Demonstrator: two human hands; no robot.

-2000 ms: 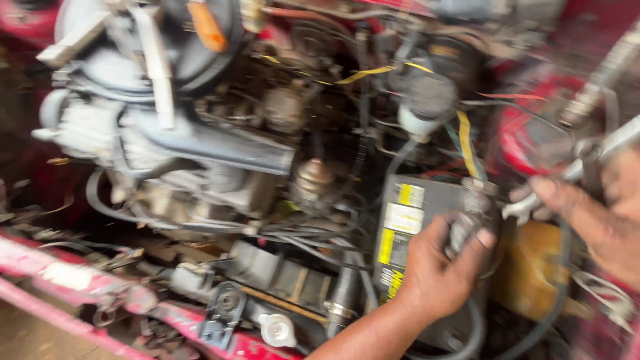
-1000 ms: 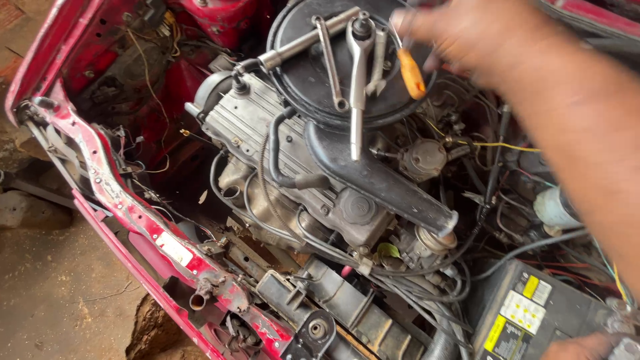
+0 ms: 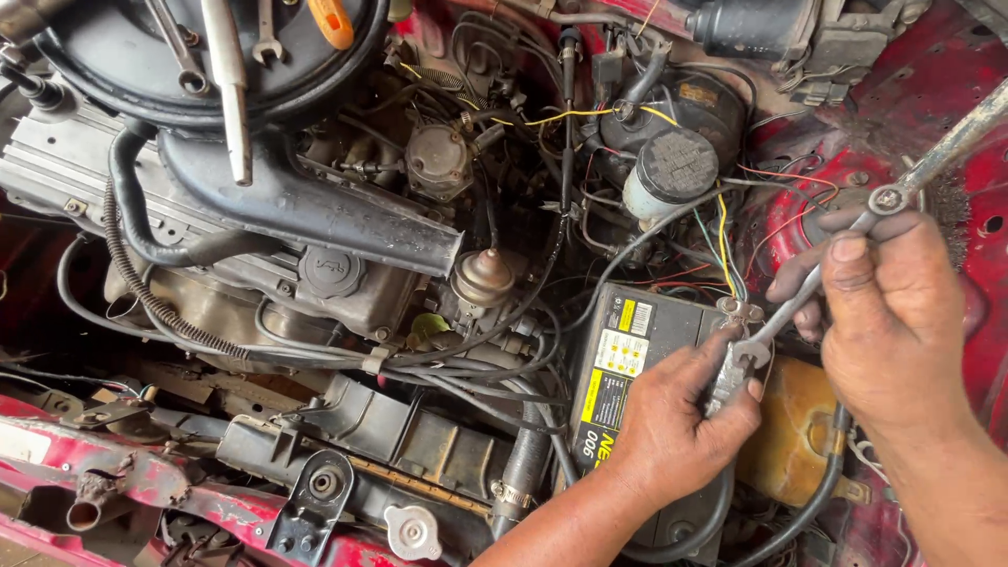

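My right hand (image 3: 882, 291) grips a combination wrench (image 3: 803, 295), ring end up and open end down. That open end lies at a grey metal piece (image 3: 732, 374) which my left hand (image 3: 685, 417) pinches between thumb and fingers, over the car battery (image 3: 657, 315). Just above my left fingertips is a battery terminal clamp (image 3: 740, 309) with thin yellow and green wires running from it. Whether the wrench jaws sit on a nut cannot be told. Behind the battery stands a reservoir with a black cap (image 3: 677, 165).
On the round black air cleaner housing (image 3: 102, 87) lie a ratchet handle (image 3: 228, 94), wrenches (image 3: 177, 47) and an orange-handled tool (image 3: 331, 22). A metal rod (image 3: 957, 134) slants at upper right. Front left are the radiator cap (image 3: 413, 531) and red front panel (image 3: 228, 504). Cables (image 3: 472, 370) cross the middle.
One second ago an arm reached over the air cleaner toward the tools; now my right hand is at the battery with the wrench. The view has shifted toward the battery.
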